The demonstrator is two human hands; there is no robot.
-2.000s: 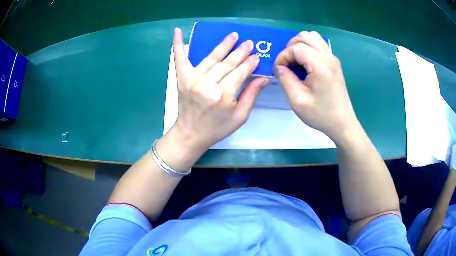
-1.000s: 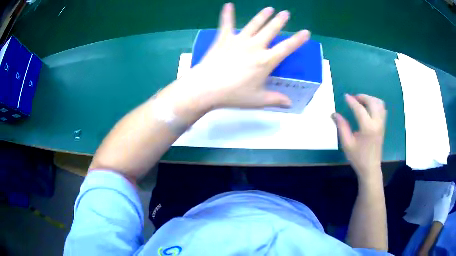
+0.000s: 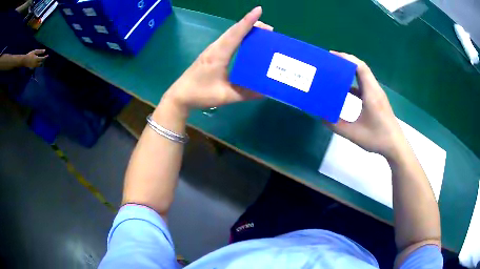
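Observation:
A closed blue box [image 3: 252, 60] is held up above the green bench, between both hands. A white label [image 3: 292, 72] with small print is on the blue face turned to me. My left hand [image 3: 210, 79] grips the box's left end, thumb below and a finger along the top. My right hand [image 3: 371, 113] grips the right end, with its fingers behind the box. A small white rounded piece [image 3: 351, 107] shows between the box's right end and my right palm; I cannot tell what it is.
A stack of blue boxes [image 3: 113, 23] with white labels stands at the upper left. The white sheet [image 3: 363, 171] lies on the green bench [image 3: 247, 128] at the right. A clear scrap [image 3: 209, 111] lies near the bench edge. Another person's hand [image 3: 35, 58] is at the far left.
The box has been lifted off the white sheet and turned so its labelled face shows. Both hands now hold its ends. The view has swung left towards the stack.

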